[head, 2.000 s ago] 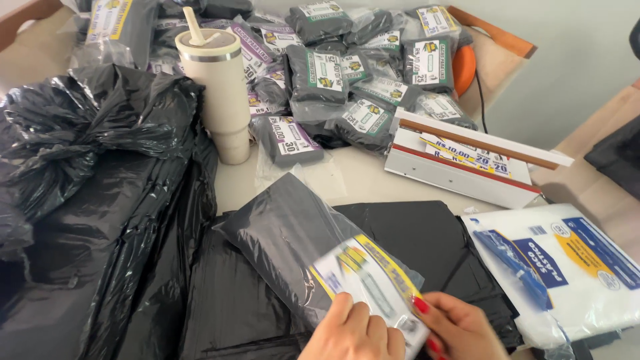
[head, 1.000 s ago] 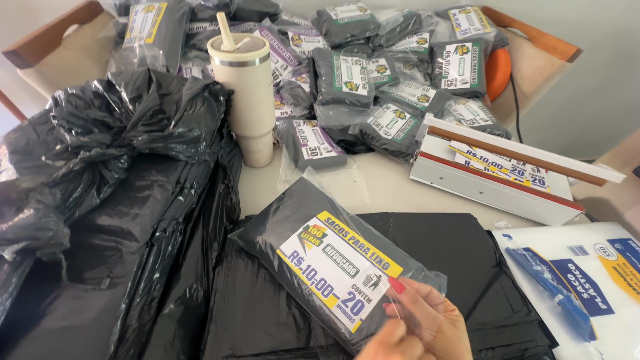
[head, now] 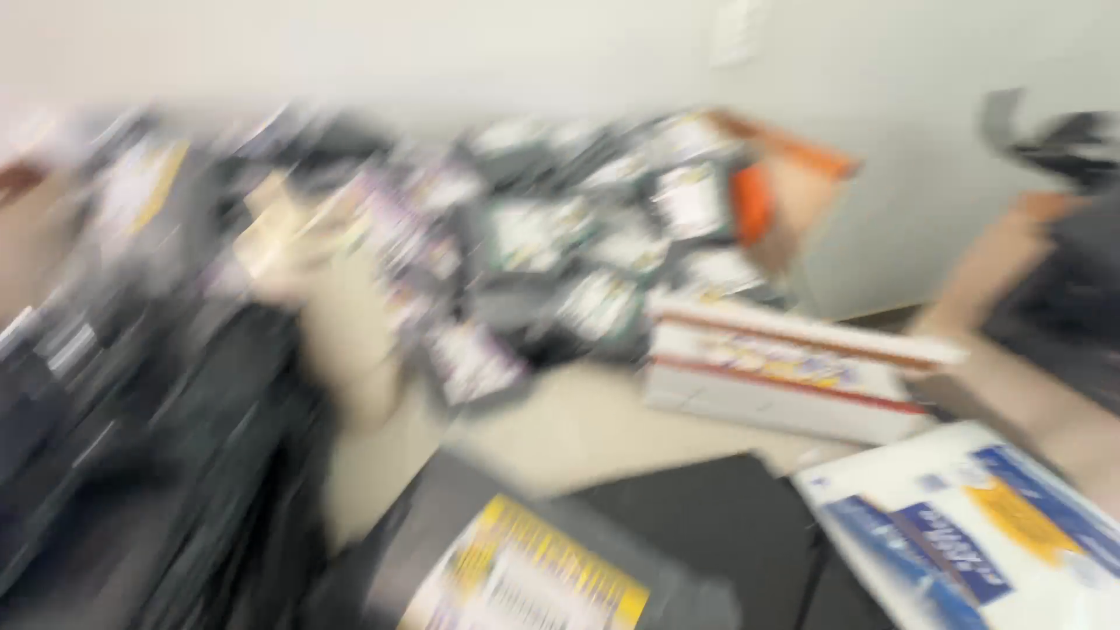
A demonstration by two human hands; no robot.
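Neither of my hands shows in the blurred head view. At the bottom centre lies a clear plastic packet of black bags (head: pixel 411 534) with a yellow and white printed label (head: pixel 534 577); its lower part is cut off by the frame. It rests over flat black plastic bags (head: pixel 700 516) on the pale table (head: pixel 577 429). Right of it is a white package of plastic bags (head: pixel 945 525) with blue and yellow print. Behind that package stands a white heat-sealer-like device (head: pixel 779 402) with red and brown strips, and printed labels (head: pixel 779 359) lie on it.
Several filled, labelled packets (head: pixel 525 236) are heaped along the back. A cream tumbler (head: pixel 350 332) stands left of the heap, partly smeared by blur. Large black plastic bags (head: pixel 157 464) cover the left side. Wooden chairs (head: pixel 787 175) stand beyond the table, near the wall.
Both hands, at the labelled packet one and two seconds ago, are out of sight now. The view has shifted and is strongly blurred.
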